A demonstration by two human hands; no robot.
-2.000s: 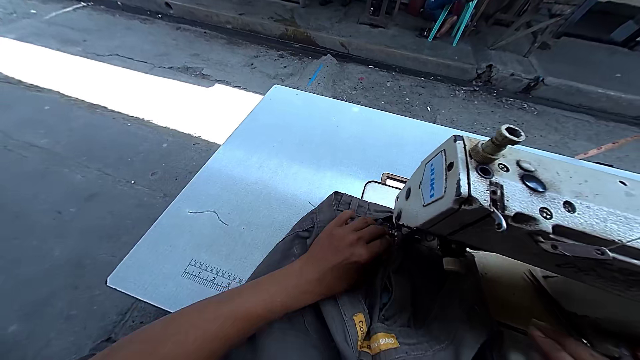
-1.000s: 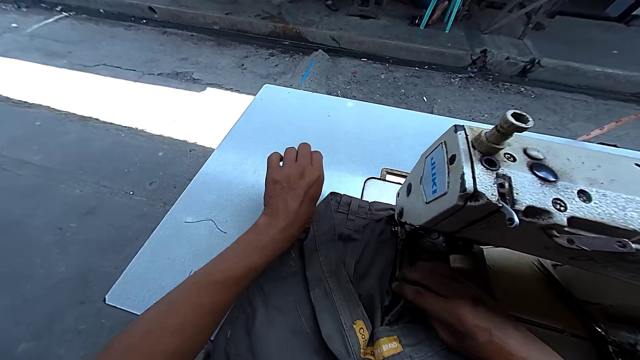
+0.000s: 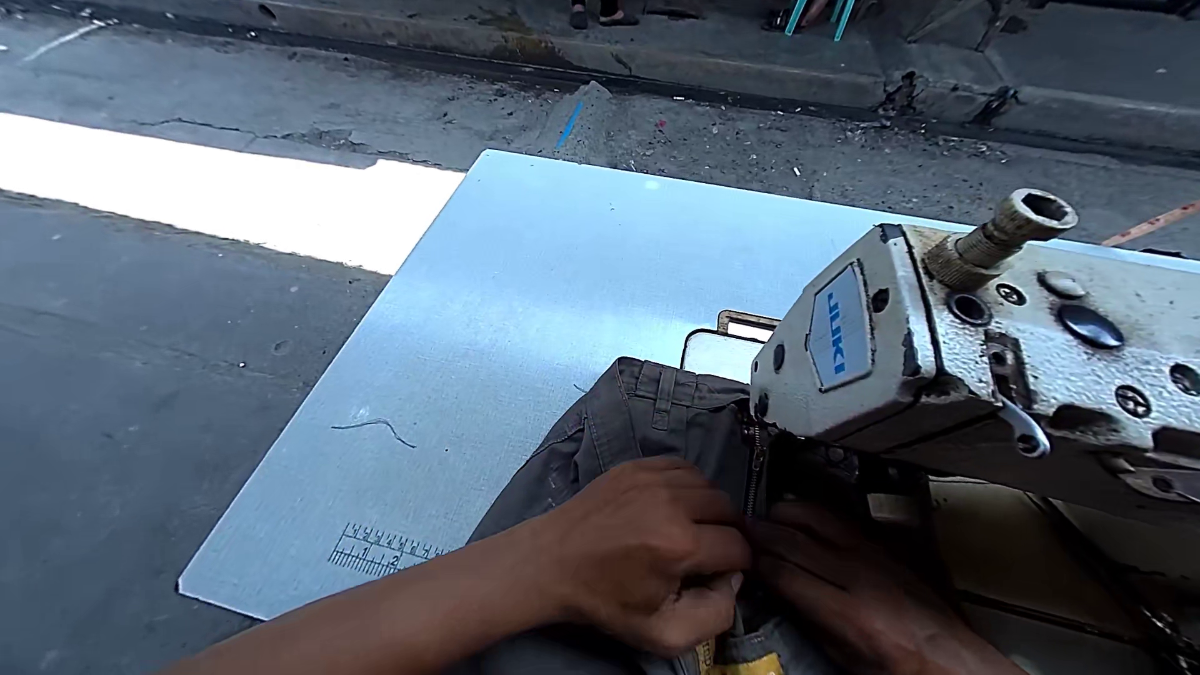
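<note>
Gray trousers (image 3: 609,431) with a belt loop and a metal zipper (image 3: 754,469) lie bunched at the head of a Juki sewing machine (image 3: 900,347). The waistband's end is against the machine's head, where the needle area is hidden. My left hand (image 3: 656,553) is closed on the trouser cloth just left of the zipper, thumb and fingers together. Close beside it, in the shade under the machine arm, my right hand (image 3: 834,572) lies on the cloth; its fingertips are partly hidden. Yellow printed fabric (image 3: 750,664) shows below my left hand.
The pale sewing table (image 3: 525,281) bears a loose dark thread (image 3: 375,424) and a printed ruler scale (image 3: 384,548). A metal-framed plate (image 3: 722,347) sits behind the waistband. Beyond are the street and curb (image 3: 750,70), with a person's feet (image 3: 600,19) and turquoise stool legs (image 3: 820,17).
My left hand, raised over the table a second ago, has come down to the right onto the trousers by the zipper. My right hand stays under the machine arm.
</note>
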